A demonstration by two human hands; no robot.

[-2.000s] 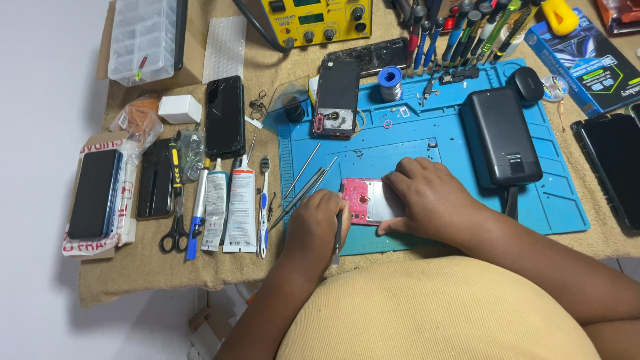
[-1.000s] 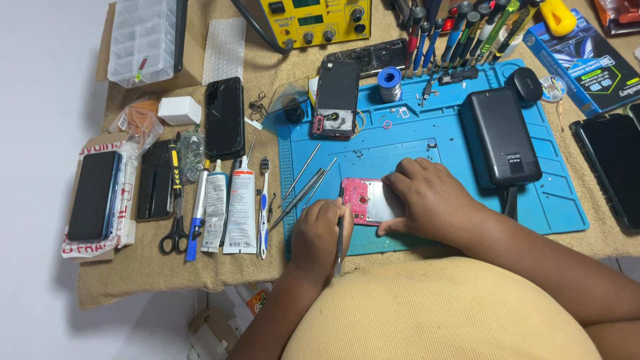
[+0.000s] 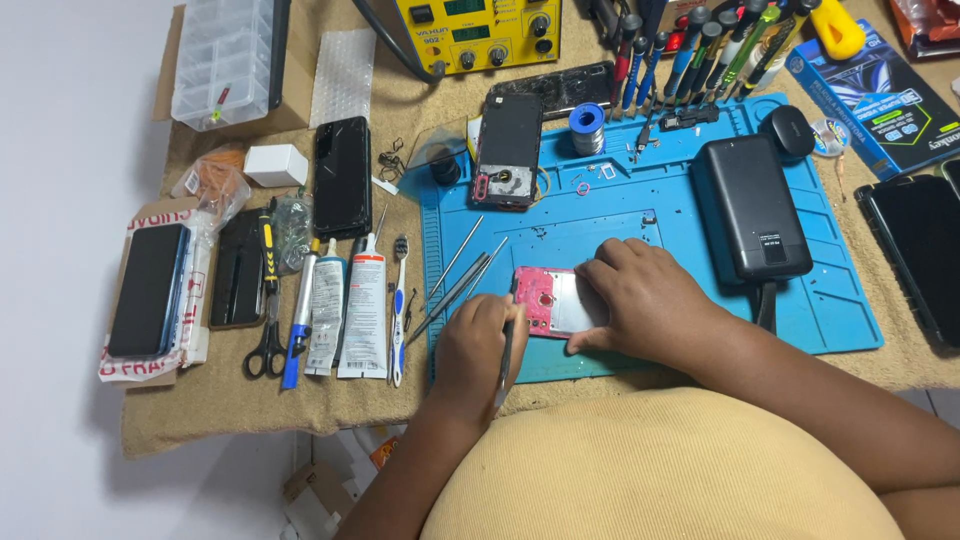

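On the blue silicone repair mat lies a phone frame, pink at one end with a silver metal plate. My right hand holds it by its right end, fingers along the far edge and thumb at the near edge. In my left hand is a thin, dark, pen-like tool; its tip, partly hidden by my fingers, is at the frame's left edge. Tweezers and thin metal tools lie just beyond my left hand. Farther up the mat is an opened phone.
A black power bank lies right of my right hand. Glue tubes, a toothbrush and scissors lie at left. Behind stand a solder spool, upright screwdrivers and a yellow soldering station.
My left hand has shifted slightly along the left edge of the pink phone frame, and the tool's angle has changed. My right hand stays on the frame.
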